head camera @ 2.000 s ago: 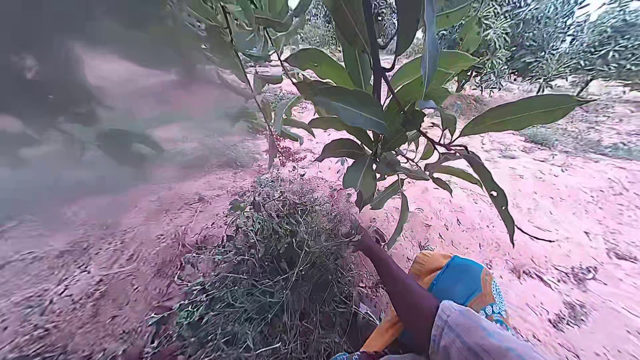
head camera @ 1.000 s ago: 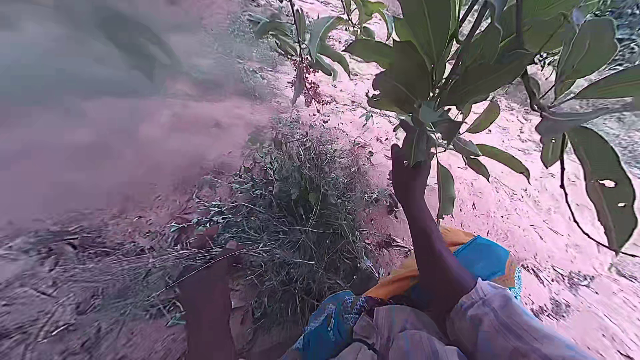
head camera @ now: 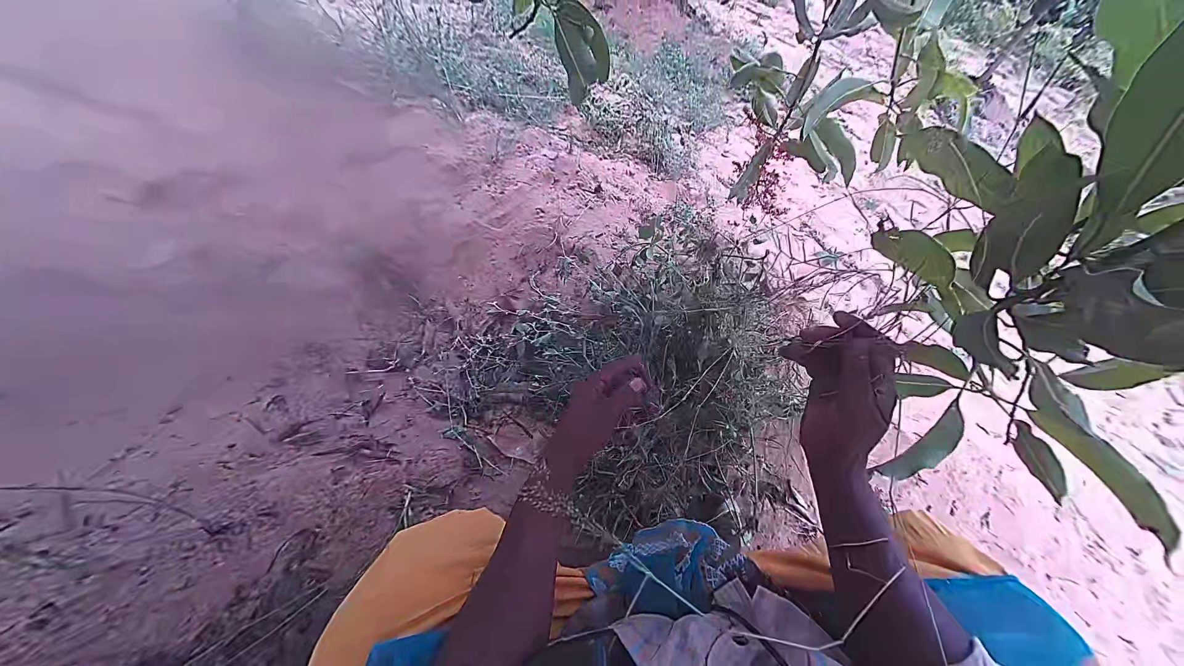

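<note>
A heap of pulled green weeds and dry stems lies on the ground before my knees. My left hand is over the near left part of the heap, its fingers curled; whether they pinch a stem is unclear. Right of the heap my right hand is raised, fingers bent around thin dry stems that spread up and to the right. Long pale stalks trail across my lap and right forearm.
Broad-leaved tree branches hang at the right, close to my right hand. Another leafy twig hangs farther back. Low weeds grow beyond the sandy soil. A grey-pink blur covers the upper left.
My left hand has moved from the left of the heap onto it. The right hand, among the leaves a second ago, is now beside the heap with thin stems. The view has shifted.
</note>
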